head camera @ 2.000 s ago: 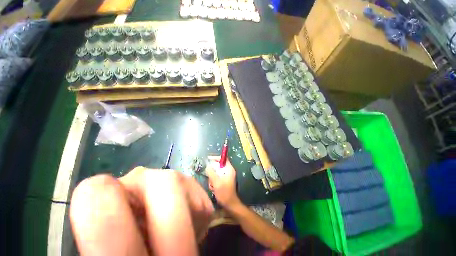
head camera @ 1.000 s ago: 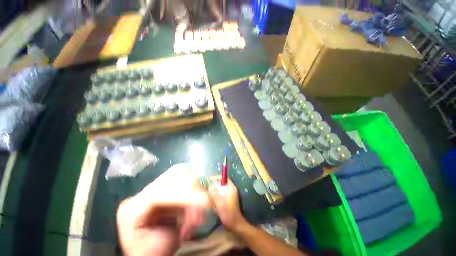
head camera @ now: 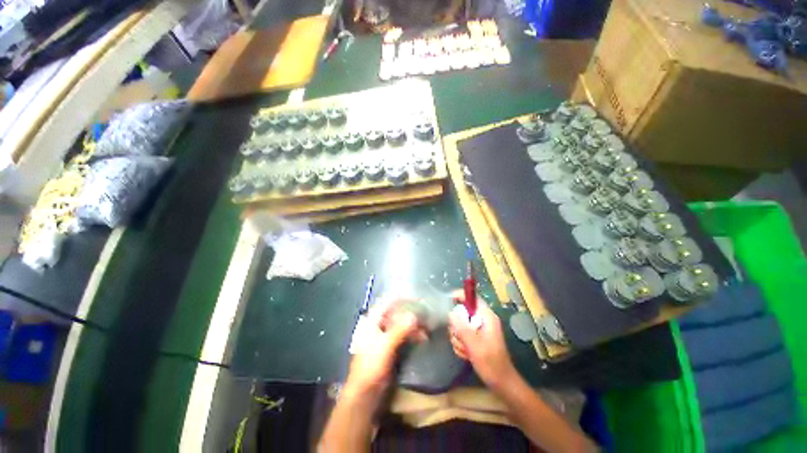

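My left hand (head camera: pixel 382 336) is low over the near bench, fingers curled; blur hides whether it holds anything. My right hand (head camera: pixel 478 334) is shut on the red-handled tool (head camera: pixel 470 294), whose blue tip points up and away. A blurred grey shape (head camera: pixel 430 306), possibly a round unit, shows between my hands. A thin dark-shafted tool (head camera: pixel 367 294) is just beyond my left hand, its lower end partly covered.
Round units (head camera: pixel 354 172) stand in rows on a tan board (head camera: pixel 345 202). A dark-topped board (head camera: pixel 522 221) holds units and grey plates at right. A crumpled clear bag (head camera: pixel 303 255) lies left. A carton (head camera: pixel 690 88) and green crate (head camera: pixel 752 230) are at right.
My left hand has come down from close before the camera to the bench beside my right hand. My right hand keeps the red-handled tool. The view has shifted left.
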